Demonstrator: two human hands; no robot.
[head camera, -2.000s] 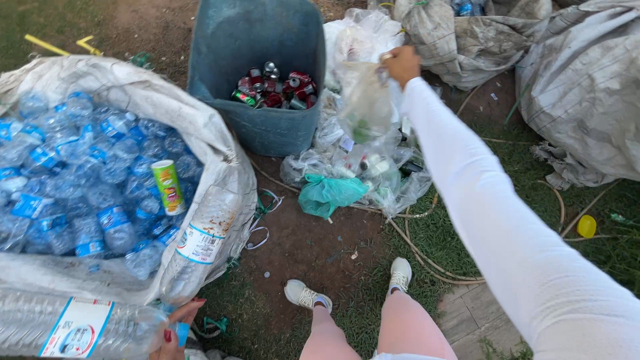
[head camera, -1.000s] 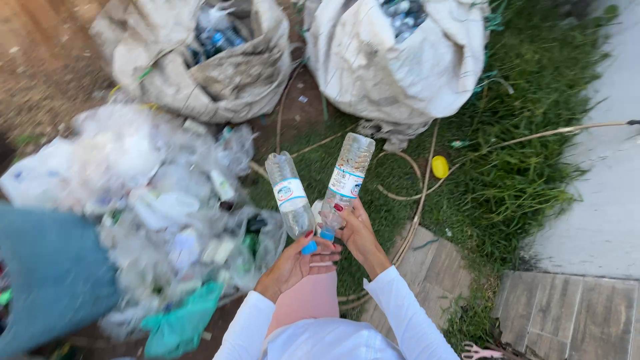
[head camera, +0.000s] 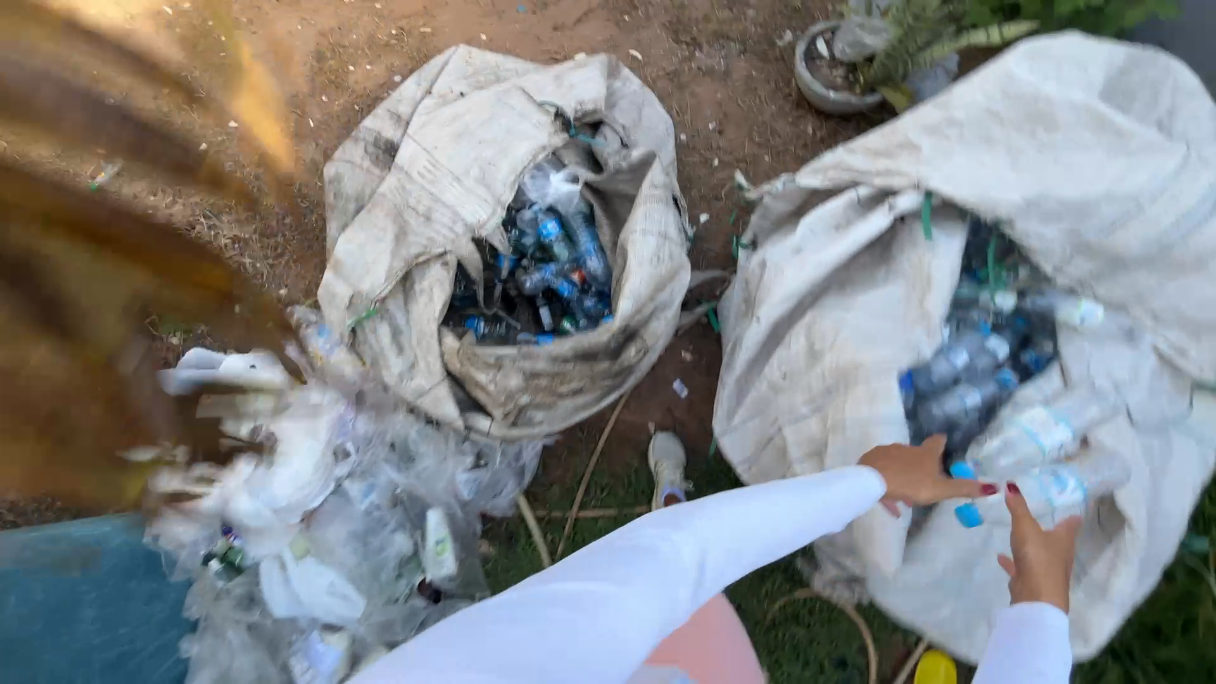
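Observation:
My left hand (head camera: 917, 475) reaches over the mouth of the right-hand white woven sack (head camera: 807, 351), fingers apart beside the blue caps of two clear plastic bottles. The upper bottle (head camera: 1040, 429) and the lower bottle (head camera: 1059, 489) lie side by side over the sack's opening, slightly blurred. Just below them is my right hand (head camera: 1040, 551), its fingers spread close to the lower bottle. Neither hand shows a closed grip. Inside the sack are more bottles (head camera: 959, 380) with blue caps.
A second woven sack (head camera: 408, 218) of bottles stands left of centre. Clear plastic bags and film (head camera: 351, 513) are heaped at lower left, beside a blue-green bin (head camera: 85, 598). A plant pot (head camera: 826, 71) is at top right, a yellow object (head camera: 936, 668) at the bottom. Blurred brown leaves cover the left.
The view has swung right to the sacks. The two bottles, held in my hands one second ago, are now over the right-hand sack's opening, with my hands' fingers apart beside them.

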